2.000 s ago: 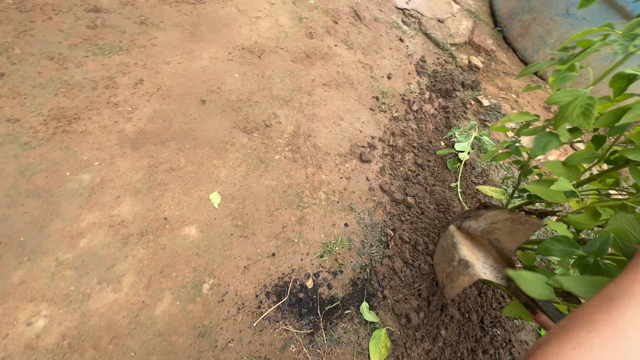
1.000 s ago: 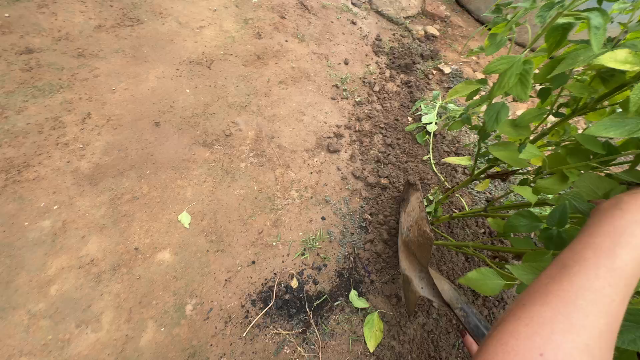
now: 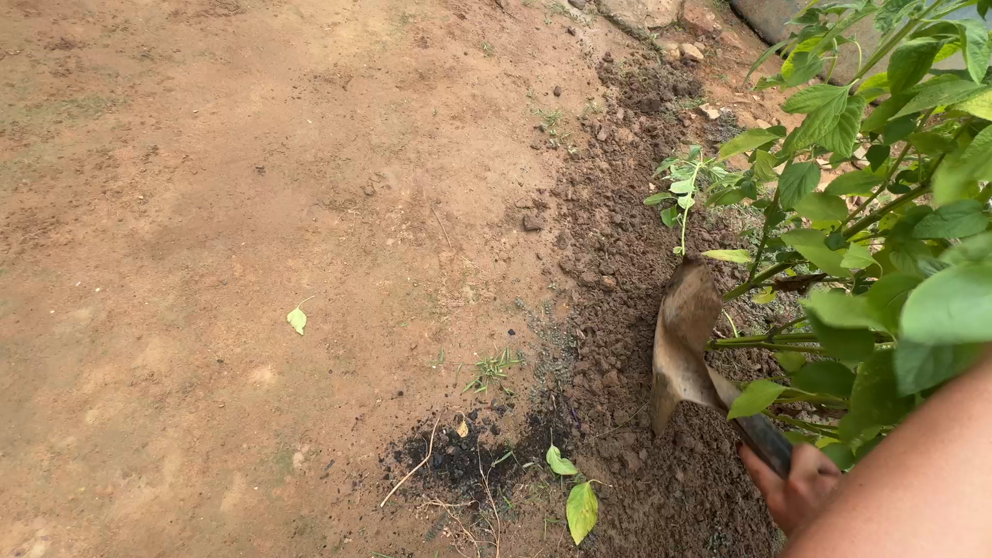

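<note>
What looks like my right hand (image 3: 802, 484) is closed round the dark handle of a metal digging tool (image 3: 686, 333), a shovel or hoe, at the lower right. Its curved, soil-stained blade stands on edge over a strip of loose dark soil (image 3: 620, 302), against the lower stems of a leafy green plant (image 3: 821, 201). A bare forearm (image 3: 907, 473) crosses the lower right corner and hides the wrist. No second hand shows. A cut or fallen leafy sprig (image 3: 683, 198) lies on the soil just above the blade's tip.
Bare packed earth (image 3: 232, 194) spreads across the left. Near the bottom are a patch of black debris (image 3: 457, 457), dry twigs and fallen leaves (image 3: 581, 511). Flat stones (image 3: 643, 15) and a large rounded grey object (image 3: 767, 15) stand at the top right.
The blade has turned from lying broad side up among the leaves to standing on edge, further left over the soil. The hand on the handle has come into sight.
</note>
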